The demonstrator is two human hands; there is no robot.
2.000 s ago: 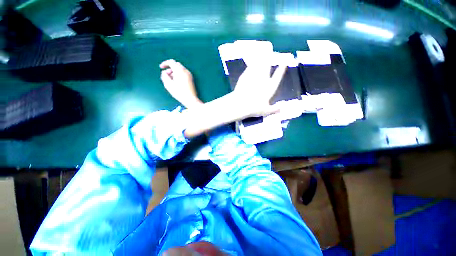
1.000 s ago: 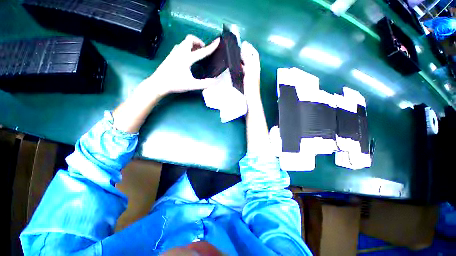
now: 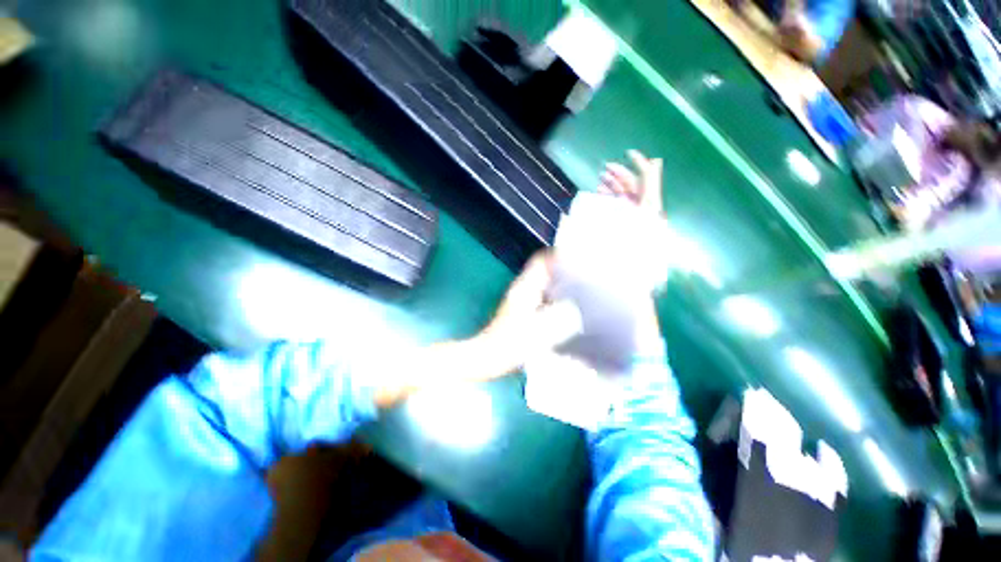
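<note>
A part-folded carton with its white inside showing is held up between my two bare hands over the green bench. My left hand grips its left side, with fingers on the white face. My right hand is behind its right side, fingertips showing above the edge and the rest hidden by the carton. A white flap hangs at the lower end. Flat black carton blanks with white flaps lie at the lower right, cut off by the frame edge. The picture is blurred.
Two long rows of black ribbed pieces lie on the green bench at the left. A black object with white flaps stands behind them. A black bin is at the right. A person in pink is across the bench. Brown cartons stand below.
The view has swung left. The carton in my hands now shows its white inside instead of its dark side edge-on. The blanks have shifted to the lower right of the picture.
</note>
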